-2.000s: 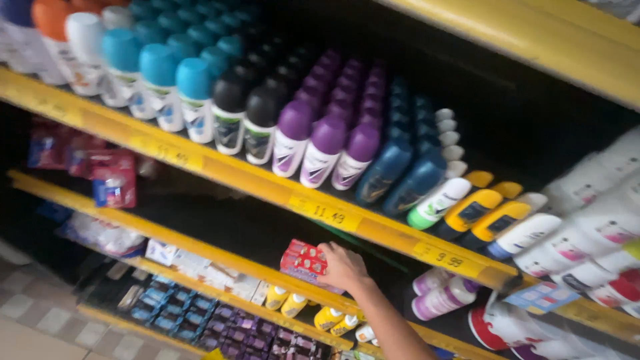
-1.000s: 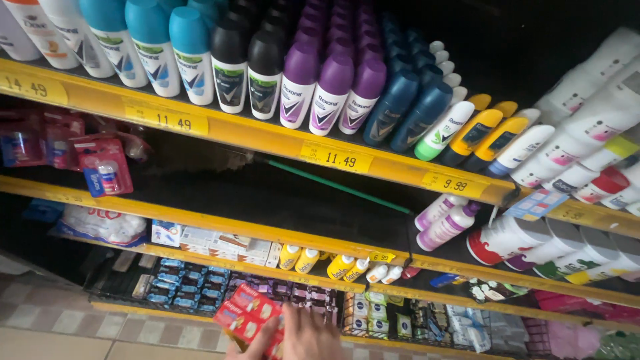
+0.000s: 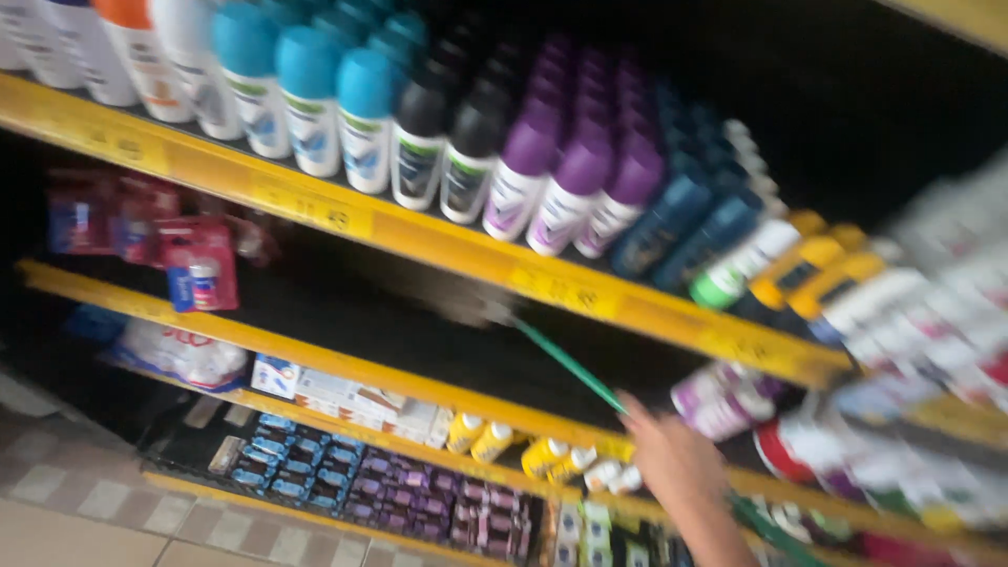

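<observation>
My right hand [image 3: 669,449] reaches in from the lower right, its fingers closed around a thin green handle [image 3: 567,358]. The handle slants up and left into the dark middle shelf, where it meets a blurred brownish head [image 3: 457,295], perhaps a duster or brush. More green handle shows behind my wrist at the lower right. Just right of the hand are white and purple bottles [image 3: 724,398]. My left hand is out of view.
Roll-on deodorants [image 3: 366,118] stand in rows on the upper shelf [image 3: 441,244]. Pink blister packs [image 3: 201,264] hang at left. Yellow bottles [image 3: 492,441], small boxes [image 3: 339,398] and dark packs [image 3: 295,461] fill the shelves below. Tiled floor [image 3: 87,520] shows lower left.
The red packs, held low in front of the shelves a second ago, are out of view. My right hand has moved to the green handle that lay on the middle shelf and has taken hold of it.
</observation>
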